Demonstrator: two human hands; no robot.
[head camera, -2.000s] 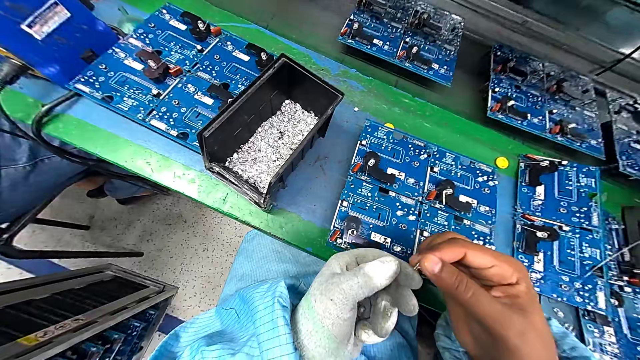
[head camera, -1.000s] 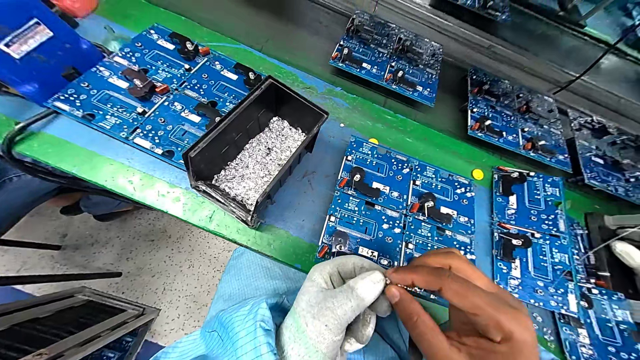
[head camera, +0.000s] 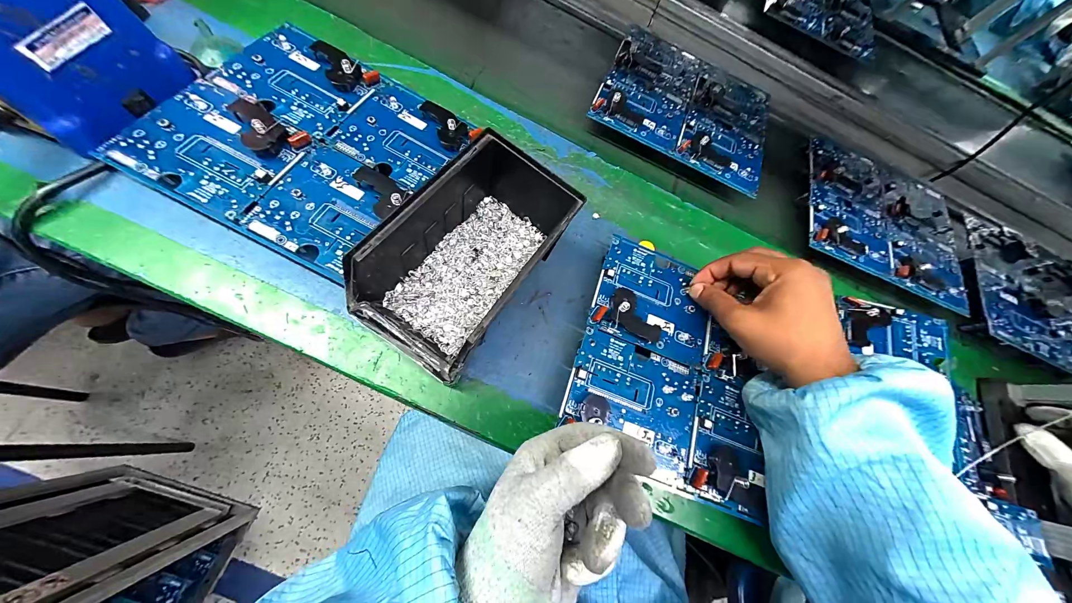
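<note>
My left hand, in a pale grey glove, is curled at the table's near edge with small metal parts in its folded fingers. My bare right hand reaches over the upper part of a blue circuit board panel; its thumb and index finger are pinched at the board's surface, around something too small to make out. Black and orange components stand on that panel. To its left a black plastic bin holds a heap of small shiny clear or metallic parts. The bin's left side adjoins another blue circuit board panel.
More circuit board panels lie on the dark strip behind the green and blue table. A blue box stands at the back left, with a black cable below it. A rack is at lower left. Another person's gloved hand shows at the right edge.
My right hand has left my left hand, where their fingertips met, and moved up over the circuit board panel. My left hand stays near the table's edge.
</note>
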